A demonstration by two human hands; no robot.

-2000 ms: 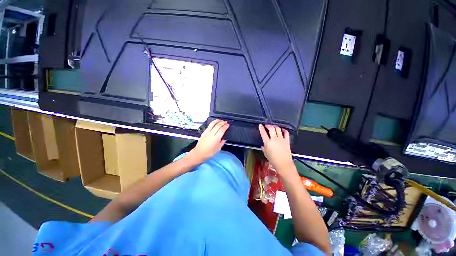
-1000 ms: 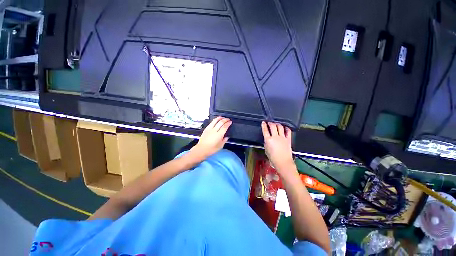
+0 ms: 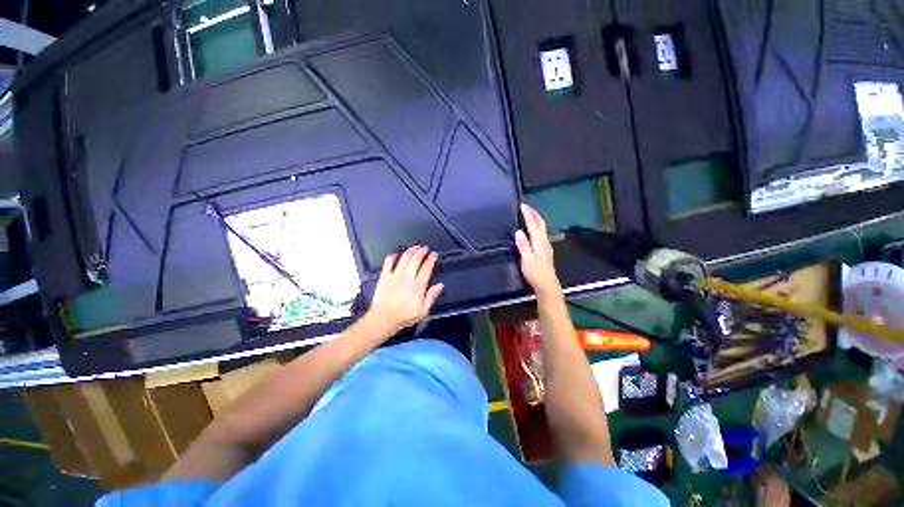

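Observation:
A large black TV back panel (image 3: pixel 297 119) with raised ribs lies in front of me. A bright white recess (image 3: pixel 295 248) sits in it, with a thin dark cable across it and a small green circuit board (image 3: pixel 302 309) at its lower edge. A black bottom cover strip (image 3: pixel 481 280) lies along the near edge, right of the recess. My left hand (image 3: pixel 403 289) rests on the strip's left end, thumb apart from the fingers. My right hand (image 3: pixel 536 250) is at the strip's right end and the panel's side edge, fingers nearly straight. Whether either hand grips anything is unclear.
A black power screwdriver (image 3: pixel 659 269) hangs at right on a yellow hose (image 3: pixel 783 299). The side table holds an orange electric screwdriver (image 3: pixel 613 341), a cable bundle (image 3: pixel 758 342), small black parts boxes (image 3: pixel 644 389) and a fan (image 3: pixel 876 297). Cardboard cartons (image 3: pixel 119 421) stand at lower left. Another panel (image 3: pixel 793 99) lies at right.
The view has turned and shifted right. My right hand has moved from the top of the strip to its right end by the panel's side edge. My left hand stays near the strip's left end.

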